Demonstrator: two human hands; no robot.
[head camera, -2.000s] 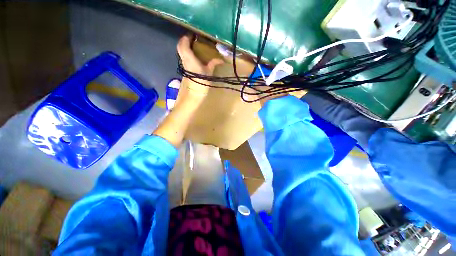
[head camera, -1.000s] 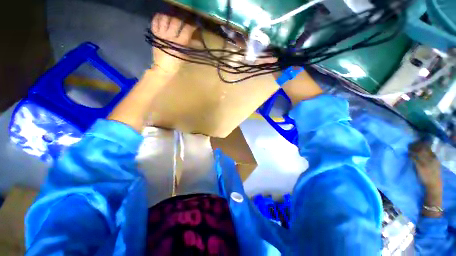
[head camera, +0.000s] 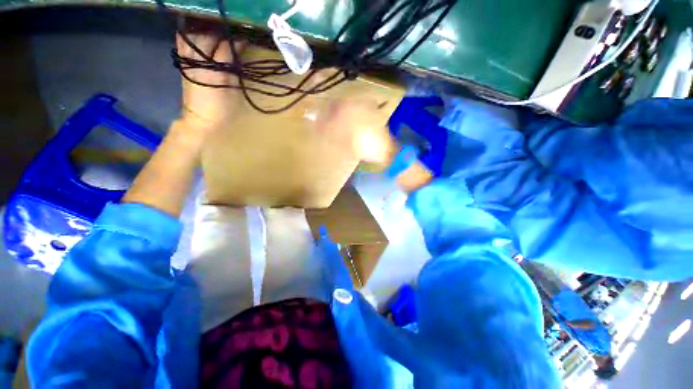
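Note:
A brown cardboard carton (head camera: 266, 163) is below the bench edge in front of me, with a large flap or side facing me. My left hand (head camera: 207, 83) is at its far left edge, holding it; black cables cross the fingers and partly hide them. My right hand (head camera: 368, 137) is motion-blurred over the right part of the cardboard, with a blue band at the wrist. Its fingers are unclear, and I cannot tell whether it grips. A shiny strip of packing tape (head camera: 258, 247) runs down the carton part nearest my body.
Black cables (head camera: 266, 80) and a white plug-like piece (head camera: 291, 47) hang from the green bench (head camera: 486, 45) over the carton. A blue stool (head camera: 53, 220) stands left. Another blue stool part (head camera: 433, 144) shows right. Another person's blue sleeve (head camera: 593, 182) is close on the right.
My right hand has come from under the cables at the far edge onto the near face of the cardboard. My left hand stays at the far left edge. The view has shifted.

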